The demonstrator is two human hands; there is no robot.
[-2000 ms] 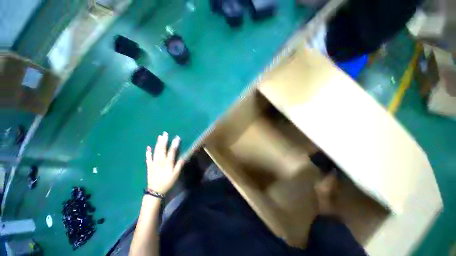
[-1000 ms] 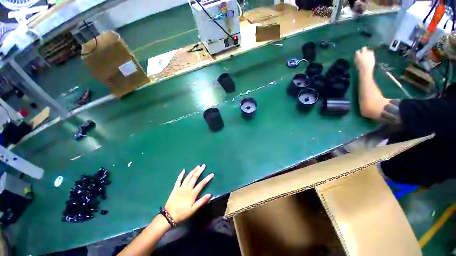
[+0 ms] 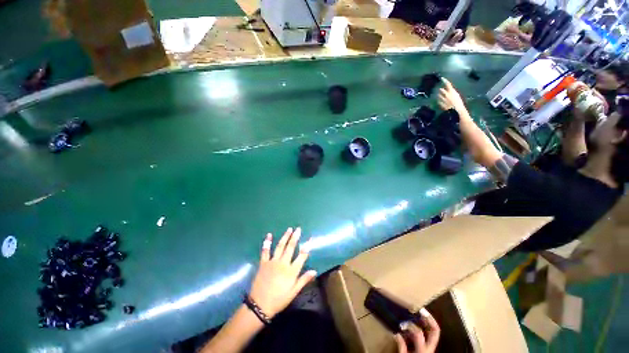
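Observation:
My left hand (image 3: pixel 279 279) lies flat with fingers spread on the green bench (image 3: pixel 227 200), near its front edge, and holds nothing. My right hand (image 3: pixel 419 334) is inside the open carton (image 3: pixel 348 310) at the lower right, its fingers around a black cylindrical housing (image 3: pixel 387 308). The carton's flap hides part of the box's inside. Two housings, one upright (image 3: pixel 310 160) and one showing a grey disc (image 3: pixel 358 149), stand on the bench ahead. Another housing (image 3: pixel 337 99) stands farther back.
A heap of small black fittings (image 3: pixel 79 279) and a white disc (image 3: pixel 9 246) lie at left. Several housings (image 3: pixel 423 149) are grouped at right, beside another person's arm (image 3: pixel 476 138). Round wired units (image 3: pixel 62 140) lie at far left. A control box (image 3: pixel 293 24) stands beyond the bench.
The view has swung up and right. My right hand, out of sight one second ago, now shows in the carton with a housing. My left hand stays spread on the bench. The other person's arm has shifted.

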